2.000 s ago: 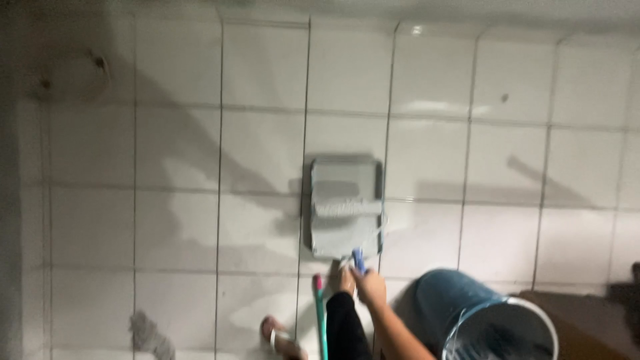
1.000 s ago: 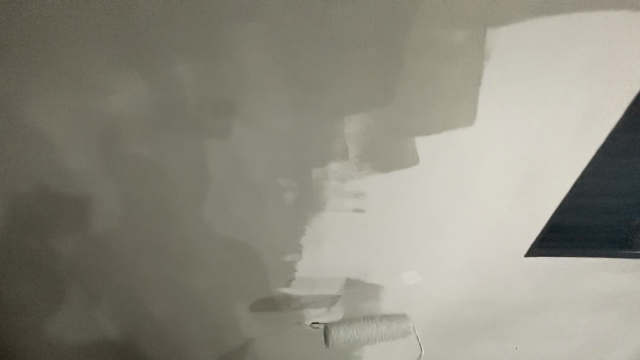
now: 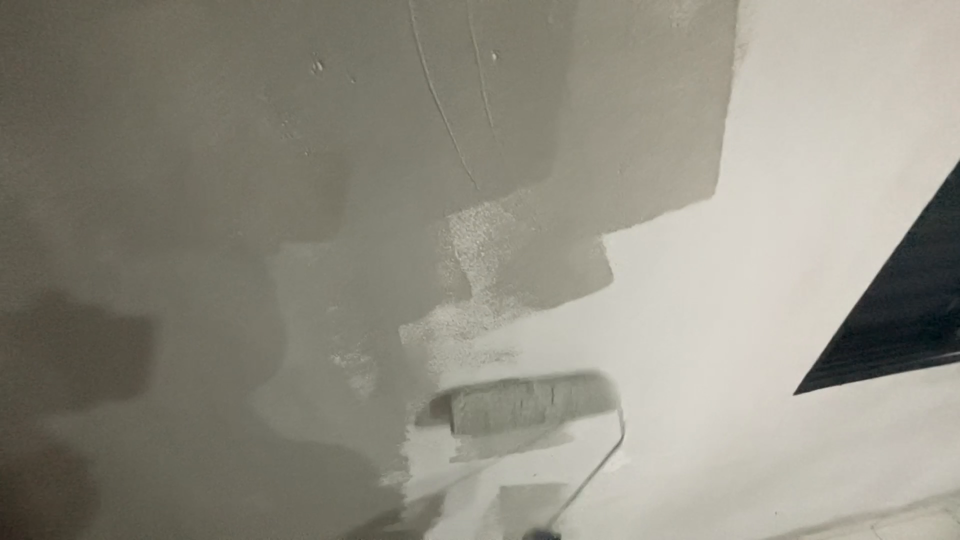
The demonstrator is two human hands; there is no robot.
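A paint roller [image 3: 536, 405] lies against a partly painted wall, its sleeve roughly level and coated in grey paint. Its bent wire frame [image 3: 600, 469] runs from the sleeve's right end down to the bottom edge, where only the dark top of the handle shows. Grey paint [image 3: 375, 187] covers the wall to the left and above, with a jagged edge against the white surface [image 3: 675, 315] at the right. Thin patches show just above the roller. Neither my left hand nor my right hand is in view.
A dark, sharp-cornered panel or opening [image 3: 900, 300], which I cannot identify, cuts into the right side. A faint edge line crosses the lower right corner. Two thin raised streaks [image 3: 442, 105] run down the grey paint near the top.
Two seconds ago the view was down on a tiled floor, with a roller over a tray and hands below it. Since one second ago, the roller has shifted up the wall.
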